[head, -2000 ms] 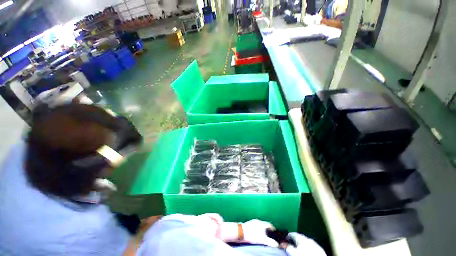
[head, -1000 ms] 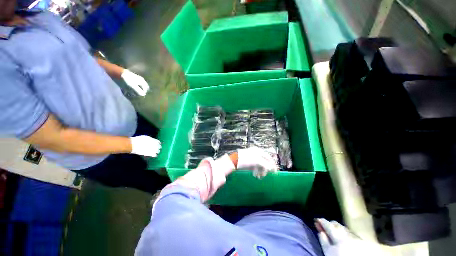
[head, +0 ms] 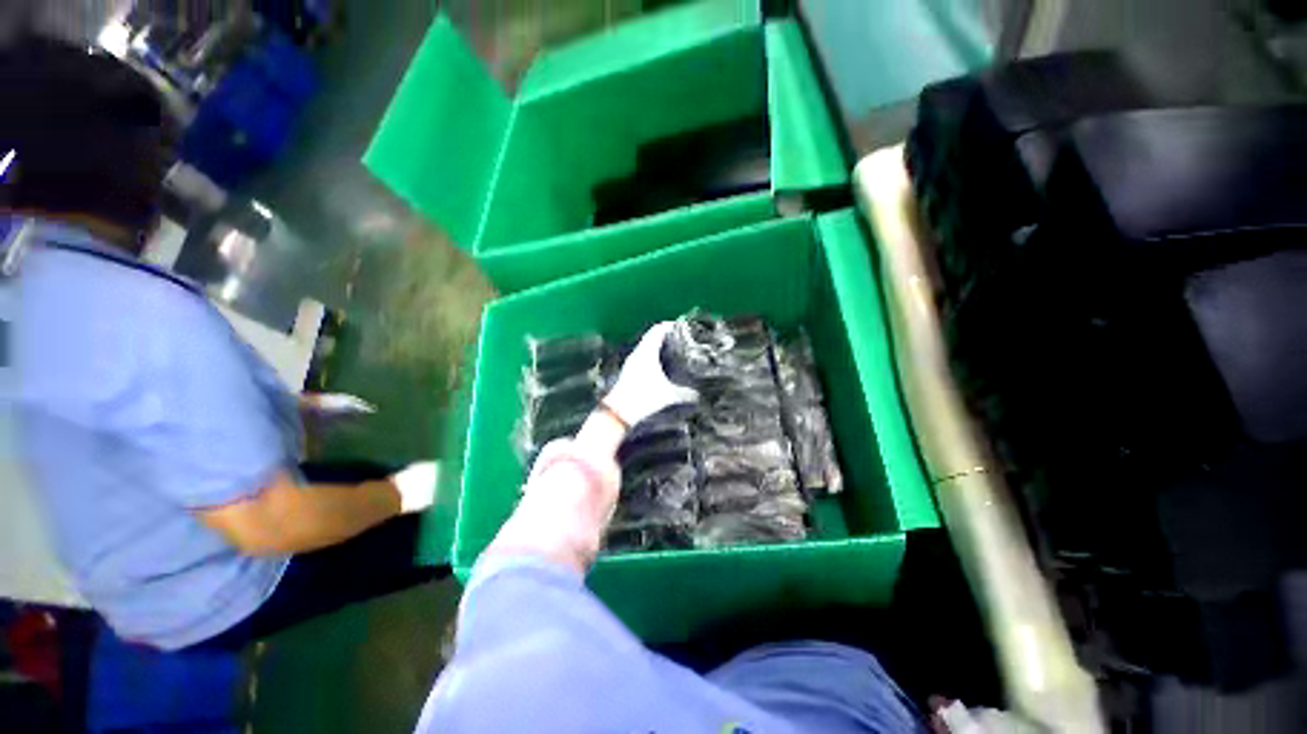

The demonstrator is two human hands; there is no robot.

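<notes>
Bagged black housings (head: 745, 466) lie in tight rows in the near green box (head: 717, 574), wrapped in glossy, wrinkled clear film. My left hand (head: 649, 382), in a white glove, reaches into this box. Its thumb and fingers are spread at a bagged housing with a bunched whitish bag (head: 704, 339) near the back row; whether they grip it is unclear. My right hand (head: 978, 720) is a small, blurred piece at the bottom edge, mostly cut off, and what it holds cannot be seen.
A second open green box (head: 552, 151) with dark parts inside stands behind. A tan padded rail (head: 953, 430) runs along the right, beside a large pile of black housings (head: 1204, 373). A person in blue (head: 158, 430) with white gloves stands at the left, close to the box.
My left hand has moved from the box's front edge toward the back rows. My right hand has dropped almost out of view. The co-worker's hands have shifted, and the view has turned.
</notes>
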